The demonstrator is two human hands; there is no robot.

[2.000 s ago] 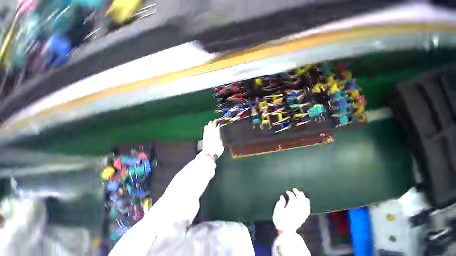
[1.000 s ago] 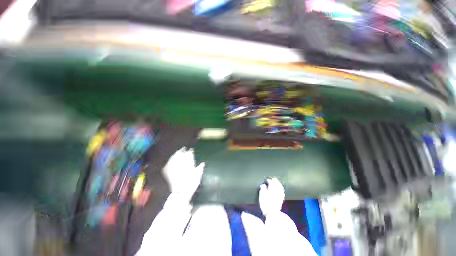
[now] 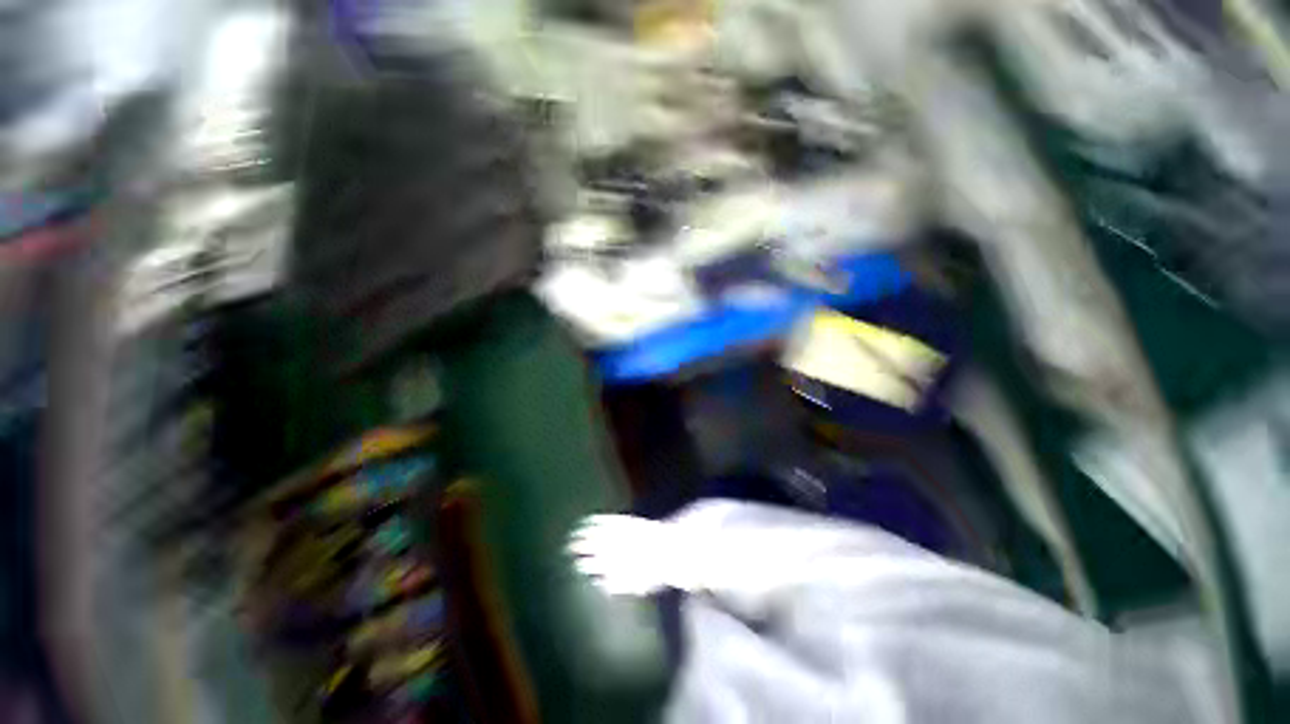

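Note:
The frame is strongly blurred. My right hand (image 3: 625,553), in white, reaches in from the lower right over the edge of the green bench (image 3: 545,467). Its fingers look slightly apart and nothing shows in it. My left hand is not in view. The tray of coloured clips (image 3: 382,580) lies at the lower left, with yellow, teal and reddish spots, cut off by the lower edge. The reddish-brown strip (image 3: 478,608) runs between the tray and my right hand, which touches neither.
Stacked black trays (image 3: 410,212) stand beyond the bench, upper left. The bench machine's blue edge (image 3: 707,337) and white body (image 3: 623,290) are at the upper middle. A pale yellow notepad or folded form (image 3: 866,358) lies right of them.
The view has swung right and turned, so the bench now runs up and down. The left clip tray and my left hand have left the picture. The yellow form has come into view.

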